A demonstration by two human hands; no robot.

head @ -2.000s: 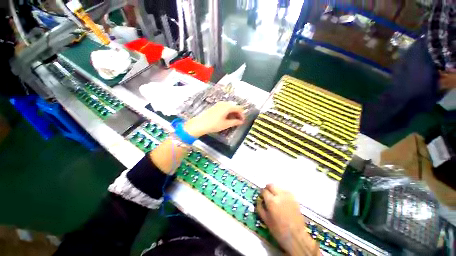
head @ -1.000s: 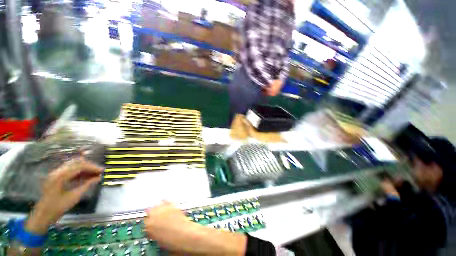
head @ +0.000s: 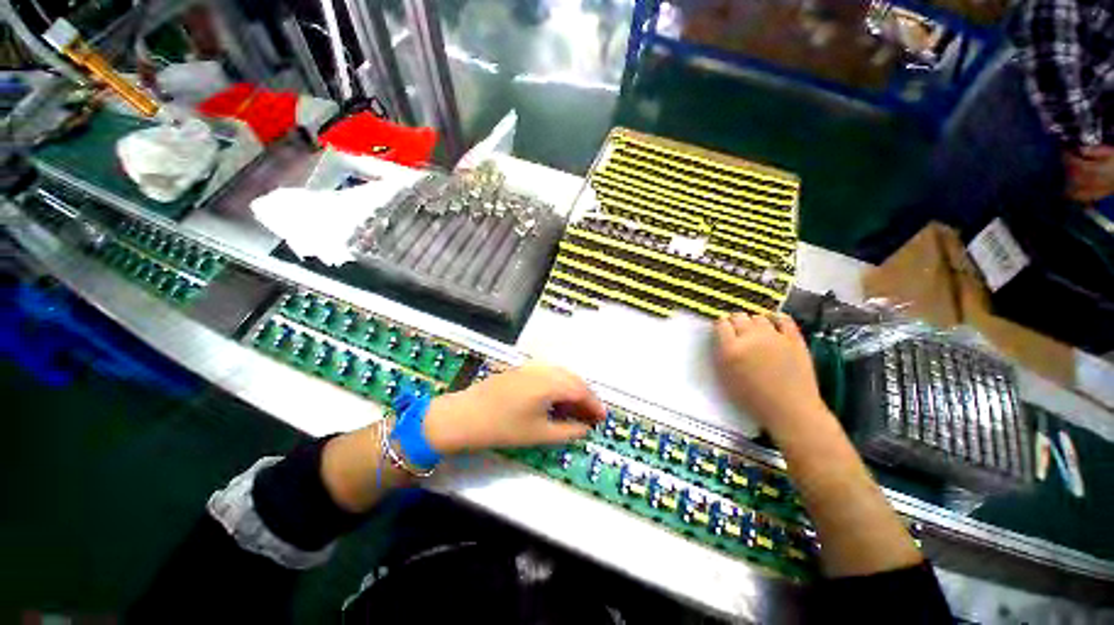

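Green PCB panels [head: 354, 339] lie along the conveyor line, with rows of small dark, blue and yellow parts. My left hand [head: 525, 409], with a blue wrist strap, is over the panel, its fingertips low at the board; whether it holds a part cannot be told. My right hand [head: 764, 366] is at the lower right edge of the yellow-and-black component rows [head: 684, 220], over the white sheet [head: 648, 357]. Its fingertips touch or nearly touch the rows; any held part is hidden. The component tray [head: 458, 250] holds silver pieces, left of the rows.
A ribbed parts pack [head: 941, 397] in clear plastic is on the right, near a cardboard box [head: 922, 275]. White wrap [head: 305, 220] and red bins [head: 379, 140] are at the left back. A person's hand [head: 1090, 171] shows at the far right.
The view swung right and back. My left hand has moved from the silver-parts tray to the panel. My right hand has moved from the panel to the yellow rows.
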